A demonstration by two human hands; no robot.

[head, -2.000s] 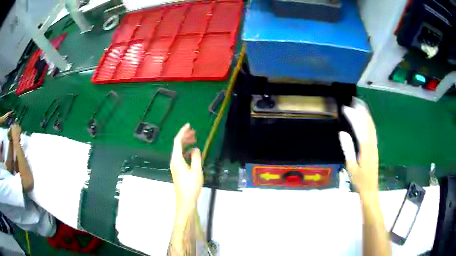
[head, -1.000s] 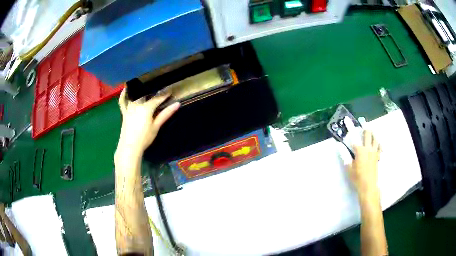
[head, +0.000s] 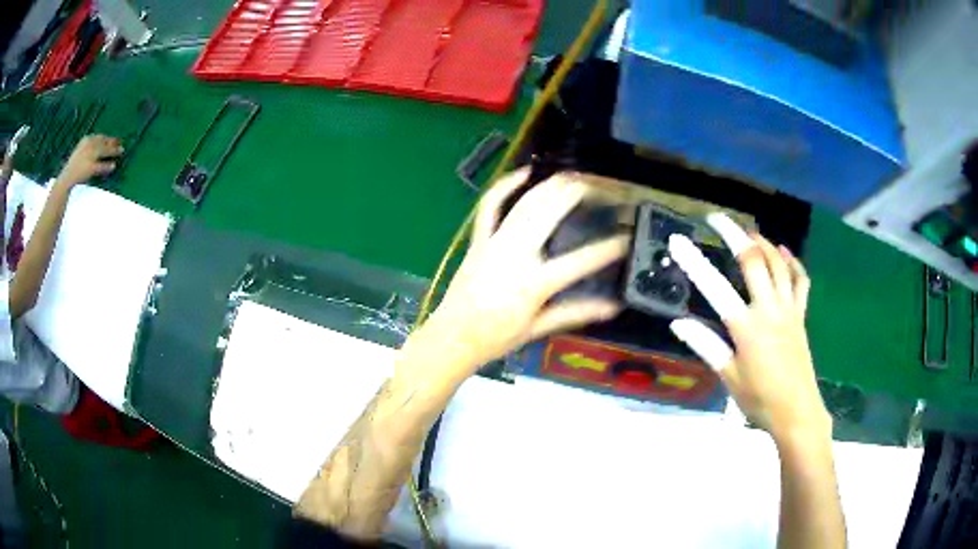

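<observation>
A phone case with a dark camera block is held above the black sliding tray, in front of the gold-tan press fixture. My right hand, with white finger cots, grips it from the right. My left hand is blurred at its left side, with its fingers spread around a dark grey, plate-like surface. I cannot tell if that is the same case or another one, or if my left hand grips it. The hands and case hide most of the tray. The red start button shows below.
The blue press head stands behind the tray. A yellow air hose runs left of it. A red plastic tray and case frames lie on the green bench. Another person's hand is at left. White paper lies in front.
My right hand has brought the phone case from the paper at right to over the tray. My left hand has moved from the fixture's left end to beside the case. The view has swung left.
</observation>
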